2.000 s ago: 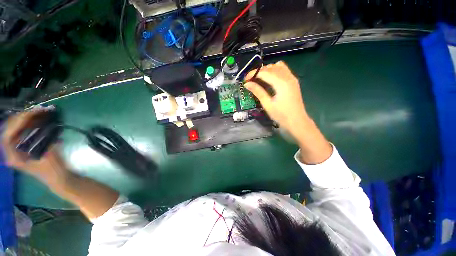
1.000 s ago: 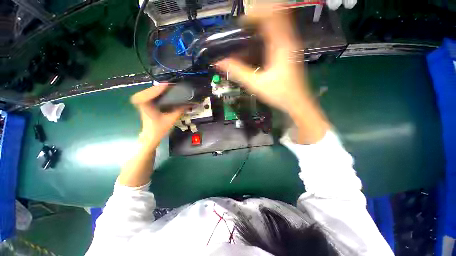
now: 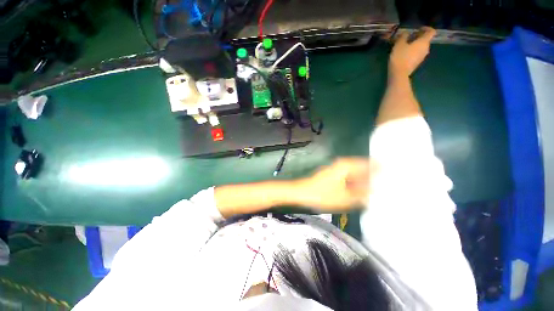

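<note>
A black adapter (image 3: pixel 195 56) sits behind the white socket block (image 3: pixel 220 93) on the black test fixture (image 3: pixel 243 137). A thin black cable bundle (image 3: pixel 280 91) lies across the green circuit boards (image 3: pixel 261 97), and its plug (image 3: pixel 277 170) hangs past the fixture's front edge. Green caps (image 3: pixel 267 44) and a red switch (image 3: pixel 217 133) show on the fixture. My right hand (image 3: pixel 413 53) is at the bench's back edge, right of the fixture; its fingertips are small and dark between them. My left hand (image 3: pixel 341 184) is blurred against my right sleeve, with its fingers partly hidden.
Small black items (image 3: pixel 28 164) and a crumpled white piece (image 3: pixel 33 105) lie on the green mat at left. A blue bin (image 3: pixel 516 133) stands at the right, beside a lower bin of black parts (image 3: pixel 483 243). Blue wire (image 3: pixel 188 11) and a red lead (image 3: pixel 263 18) are behind the fixture.
My left hand has left the adapter at the socket and moved right. My right hand has moved from above the fixture to the back right. The cable bundle now lies over the boards.
</note>
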